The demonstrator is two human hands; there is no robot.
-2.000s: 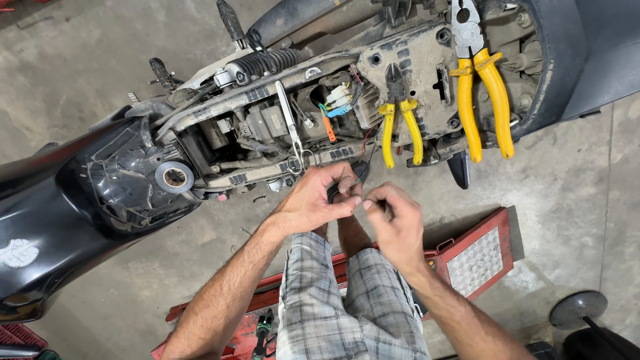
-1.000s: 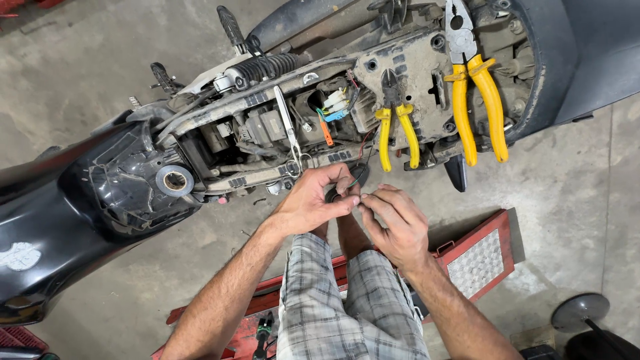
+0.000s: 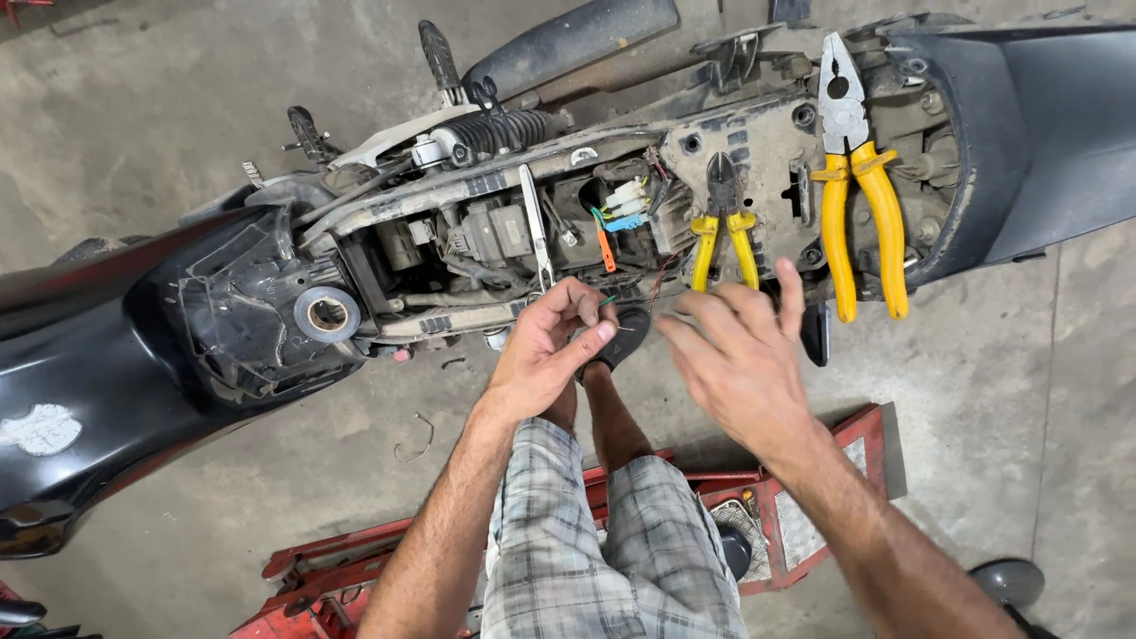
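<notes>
My left hand [image 3: 555,346] pinches a thin green wire [image 3: 609,301] between thumb and fingers; a bare strand end pokes out past the thumb tip. To its right, my right hand [image 3: 741,355] is spread and holds nothing that shows, its fingertips beside the handles of yellow-handled diagonal cutters [image 3: 723,213]. Larger combination pliers [image 3: 843,124], also yellow-handled, lie farther right on the motorcycle's tail. Scissors [image 3: 535,222] rest across the open frame, left of an orange connector [image 3: 605,250], a blue connector [image 3: 628,222] and white connectors [image 3: 627,193]. A roll of black tape [image 3: 327,314] sits at the left.
The stripped motorcycle frame [image 3: 426,325] spans the view, with a black fuel tank [image 3: 98,373] at left and a dark tail panel [image 3: 1047,133] at right. A shock absorber spring [image 3: 506,130] lies beyond the frame. A red metal stand [image 3: 355,541] is on the floor around my legs.
My right hand has come away from my left hand toward the right, and its fingers have spread. My left hand stays in about the same place, still pinching.
</notes>
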